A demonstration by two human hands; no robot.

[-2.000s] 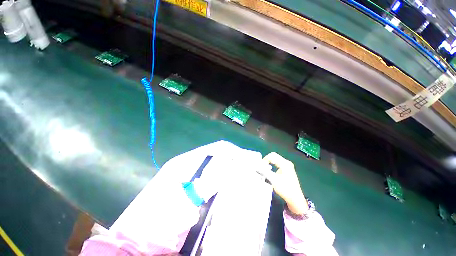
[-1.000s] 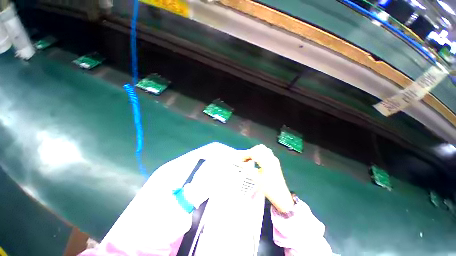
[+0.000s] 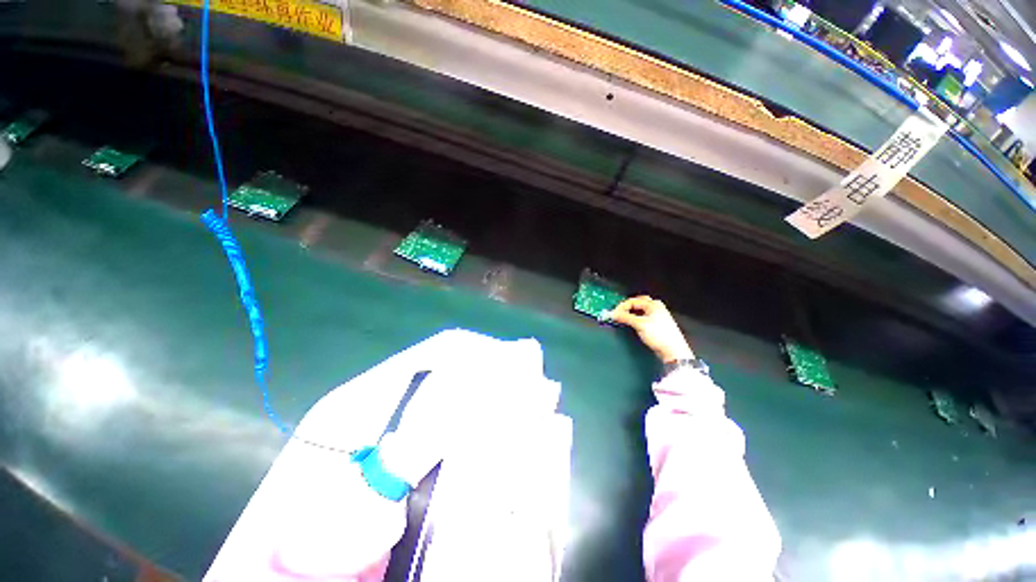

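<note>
My right hand [image 3: 650, 316] is stretched over the dark strip, its fingertips together at the right edge of a green circuit board [image 3: 596, 298]. Whether they grip the board or pinch something small cannot be told. My left hand [image 3: 483, 370] is washed out by glare, with a blue strap [image 3: 381, 473] at its wrist. It holds a long, overexposed white sheet [image 3: 517, 500] that reaches down to the lower edge of the picture; its fingers hardly show. Further circuit boards lie spaced along the strip on both sides, one [image 3: 431, 248] nearest on the left.
A blue coiled cord [image 3: 244, 293] hangs at the left and runs to the wrist strap. Behind the strip is a metal rail [image 3: 682, 134] with wooden edging, a yellow label [image 3: 290, 16] and a white tag [image 3: 869, 176]. A green mat [image 3: 341, 330] lies in front.
My right hand has left the white sheet and moved forward and right to a board. My left hand stays at the sheet. The view has shifted, so boards, cord and tag appear further left.
</note>
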